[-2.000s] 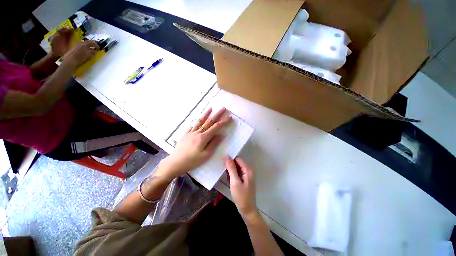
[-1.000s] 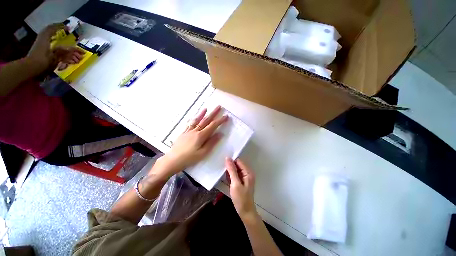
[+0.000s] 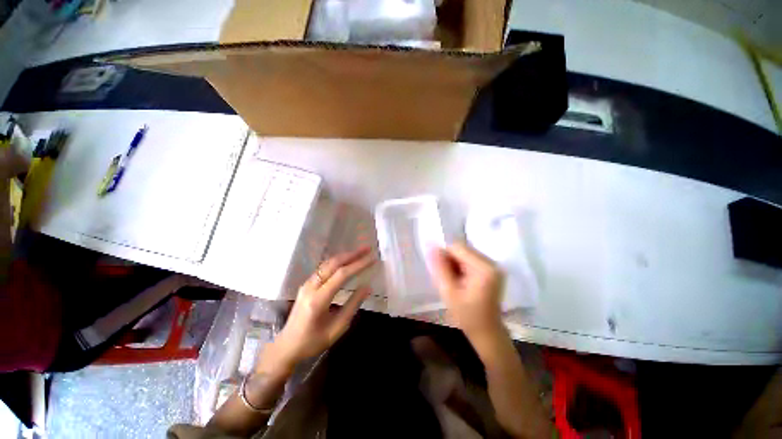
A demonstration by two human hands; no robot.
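Observation:
A shallow white tray (image 3: pixel 412 249) with a moulded hollow lies on the table in front of me. My right hand (image 3: pixel 467 279) is at its right edge, blurred, fingers curled; whether it grips the tray cannot be told. My left hand (image 3: pixel 330 300) is left of the tray with fingers apart and holds nothing. A white wrapped item (image 3: pixel 508 257) lies just right of the tray, partly behind my right hand. A stack of white printed sheets (image 3: pixel 279 223) lies to the left of my left hand.
An open brown carton (image 3: pixel 343 94) holding white items stands at the back. Black boxes stand behind its right side (image 3: pixel 532 81) and at the right end (image 3: pixel 756 230). A pen (image 3: pixel 129 159) lies left. A coworker's arm shows far left; a red stool (image 3: pixel 596 394) stands below right.
The view has swung right. Both hands have left the sheet stack. The white tray now lies in front of me, beside the wrapped item, with my right hand at it.

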